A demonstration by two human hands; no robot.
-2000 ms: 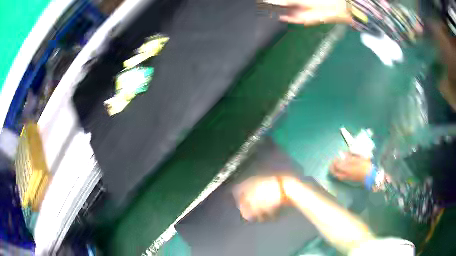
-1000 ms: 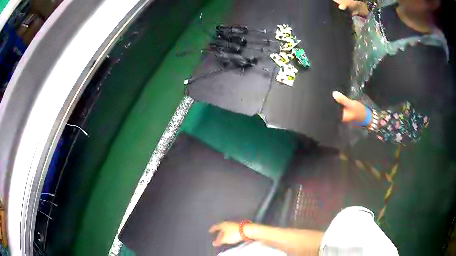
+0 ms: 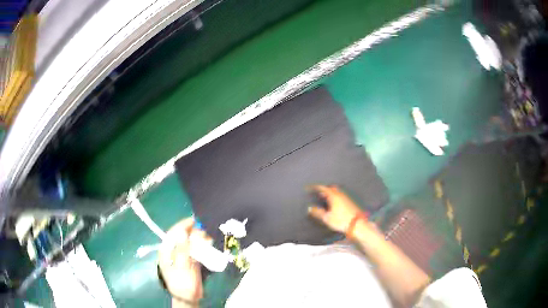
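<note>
A black mat [image 3: 264, 144] lies flat on the green bench in front of me, with a thin dark line on it. My right hand [image 3: 336, 210], with a red band at the wrist, is over the mat's near right part, fingers apart and empty. My left hand [image 3: 180, 261] is blurred at the lower left and closed around a white item [image 3: 210, 255]. A crumpled white bit with a yellow-green part [image 3: 233, 234] shows beside it; whether it is held is unclear.
White crumpled items [image 3: 432, 135] lie on the right of the green bench. White strips [image 3: 78, 277] and blurred parts are at lower left. A white curved rail [image 3: 78, 72] and yellow box [image 3: 18, 72] are at upper left. Yellow-black floor tape shows at right.
The other person's hands and the mat with boards and black corded units are out of view. My left hand with the white item has come into view. The camera view has shifted.
</note>
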